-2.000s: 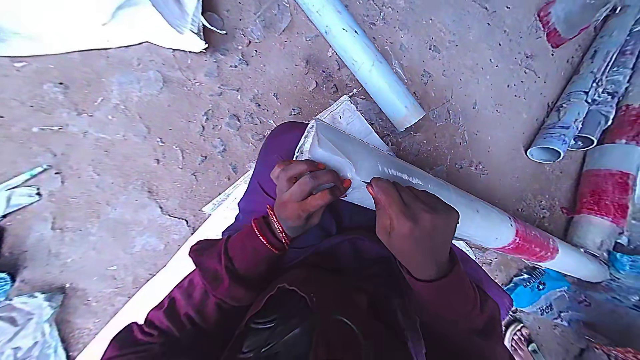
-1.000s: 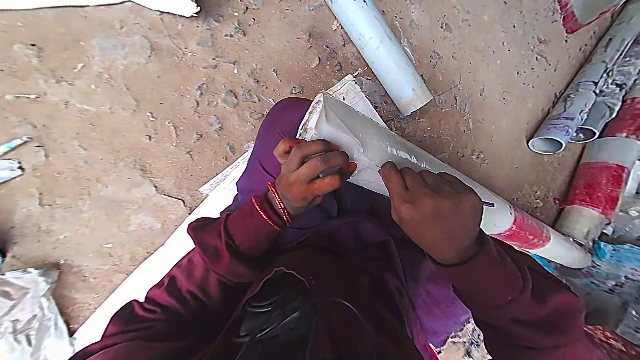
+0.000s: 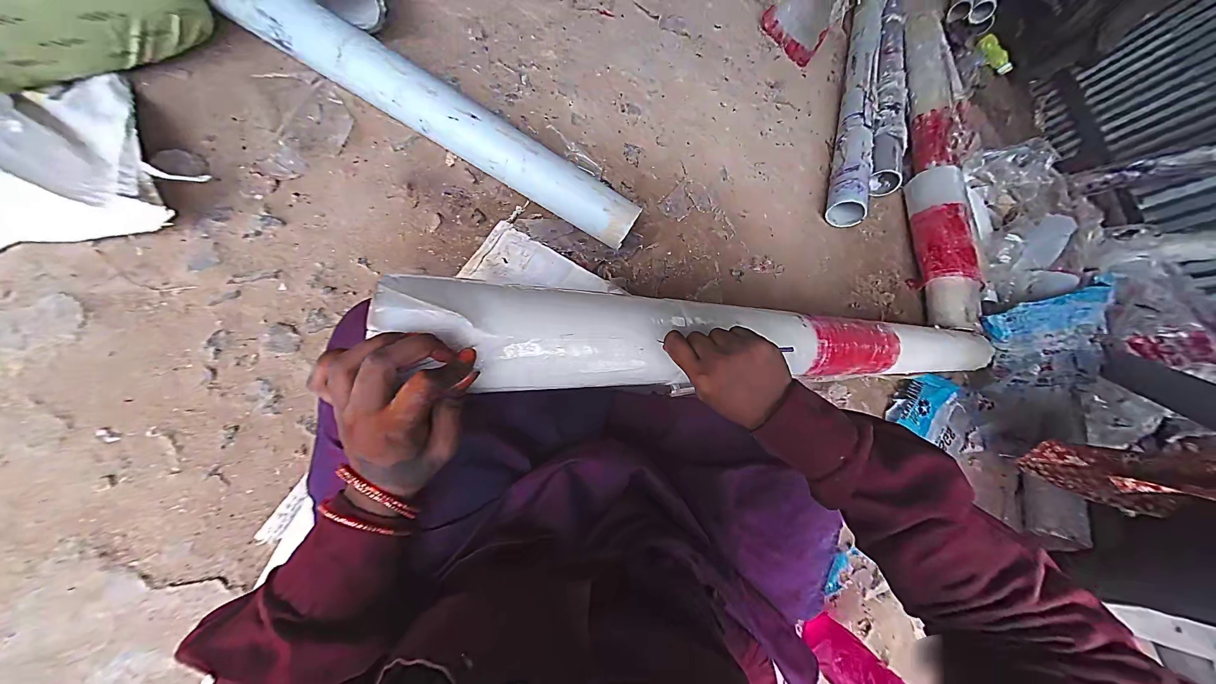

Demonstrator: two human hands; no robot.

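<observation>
A long white pipe (image 3: 570,337) with a red band, wrapped in clear plastic film at its left part, lies across my lap. Near the pipe's left end is my left hand (image 3: 394,404), its fingers curled and their tips drawn together at the film's edge; whether they pinch film cannot be made out. My right hand (image 3: 731,375) rests on the pipe left of the red band, closed around a thin dark tool, whose blue end sticks out to the right and whose fine tip points left. The rest of that tool is hidden in the fist.
A pale blue pipe (image 3: 456,123) lies on the dirt ground beyond my lap. Further pipes (image 3: 852,142) and a red-banded pipe (image 3: 943,237) lie at the right, beside crumpled clear plastic (image 3: 1035,209) and a blue printed packet (image 3: 926,408). White sacking (image 3: 66,190) lies at the upper left.
My right hand has moved right along the pipe, away from my left hand. The pipe lies more level across the view, which has itself shifted.
</observation>
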